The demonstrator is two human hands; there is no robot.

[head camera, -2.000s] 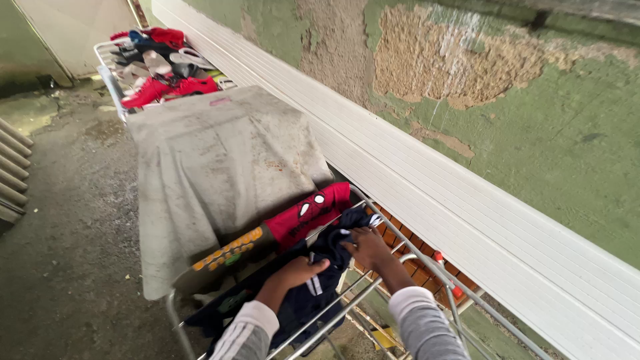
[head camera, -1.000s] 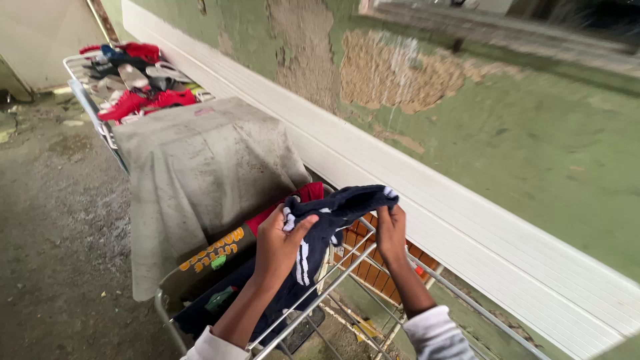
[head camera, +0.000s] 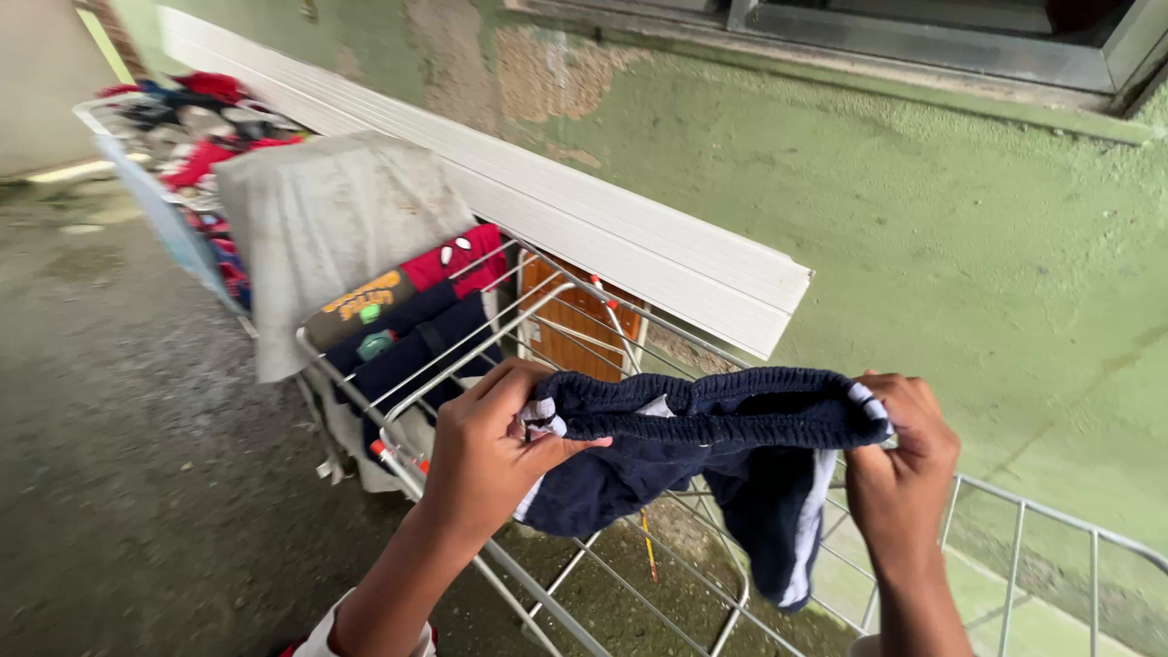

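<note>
Navy trousers or shorts with white side stripes [head camera: 630, 474] hang from both hands, held by the elastic waistband above a metal drying rack [head camera: 584, 630]. My left hand [head camera: 488, 438] pinches the left end of the waistband. The right end is gripped by my right hand [head camera: 903, 456]. The waistband is stretched level and its opening shows. On the rack's far section hang navy garments [head camera: 420, 342], a brown garment with orange lettering [head camera: 360, 306] and a red garment with white eye shapes [head camera: 456, 260].
Beyond the rack a grey cloth [head camera: 338, 201] is draped, with a basket-like holder of mixed clothes [head camera: 196, 137] behind it. Long white panels [head camera: 584, 219] lean along the green wall [head camera: 912, 228]. A brown slatted item [head camera: 570, 338] stands between rack and wall. A window frame [head camera: 931, 46] is above.
The navy garment, low over the rack two seconds ago, has been lifted, and its waistband is now spread between both hands. The view has swung toward the rack's nearer part.
</note>
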